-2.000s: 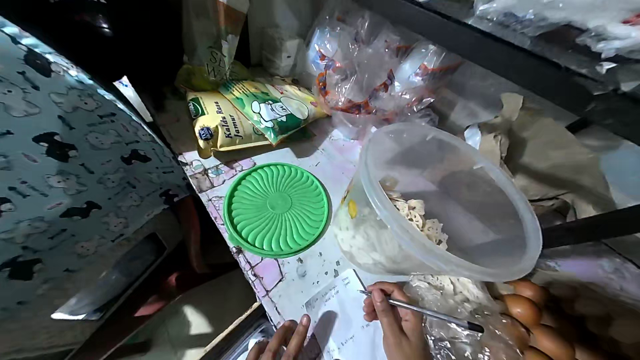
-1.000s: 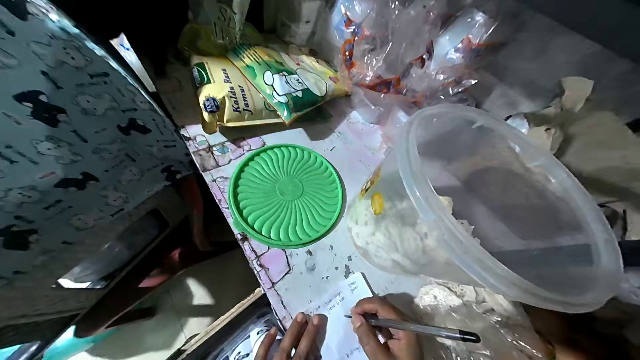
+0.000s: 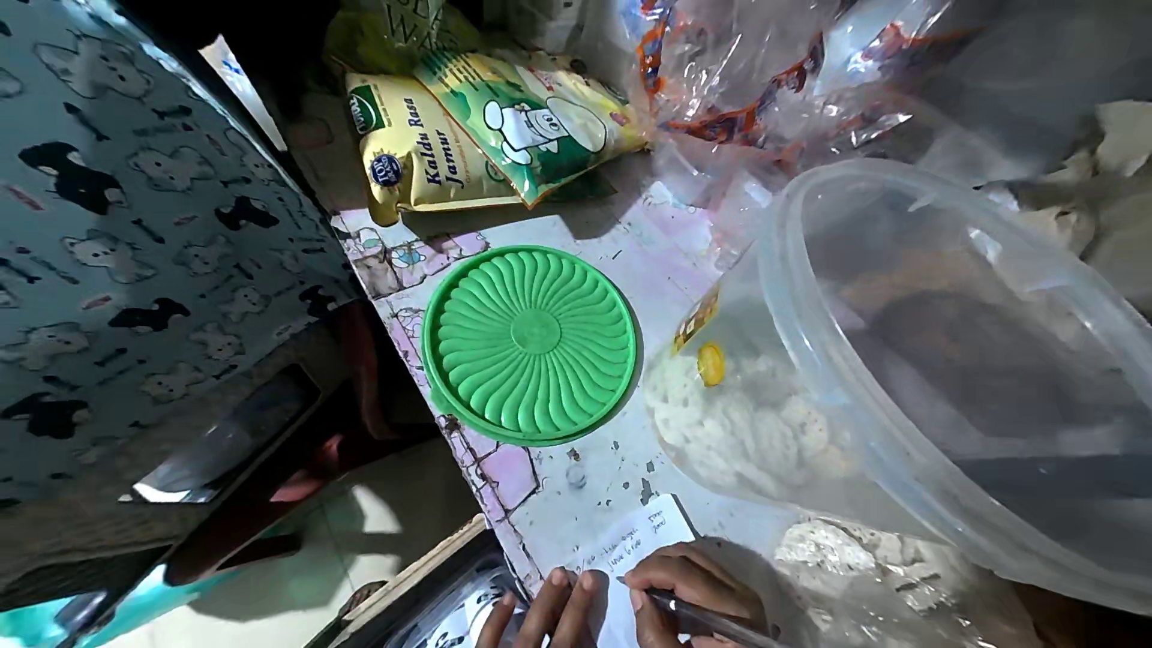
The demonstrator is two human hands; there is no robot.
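At the bottom of the head view, my right hand [image 3: 693,598] grips a dark pen [image 3: 711,619], its tip on a small sheet of white paper [image 3: 643,549] that bears handwriting. Just left of it, the fingers of my left hand [image 3: 549,616] rest spread on the paper's left edge, holding nothing. Above the hands lies a round green plastic lid [image 3: 535,344] with a swirled, ribbed top. To its right stands a large clear plastic tub [image 3: 783,306], uncovered, with pale pieces of food low inside it.
Seasoning pouches [image 3: 432,153] lie behind the lid, beside clear plastic packages [image 3: 747,81]. A plastic bag [image 3: 900,576] with pale contents sits below the tub. The table's left edge [image 3: 477,468] drops to the floor. Patterned fabric [image 3: 162,243] hangs at left.
My right hand stays on the pen at the paper, and my left fingers remain beside it. The view has moved closer, and the eggs seen at lower right earlier are no longer plainly visible.
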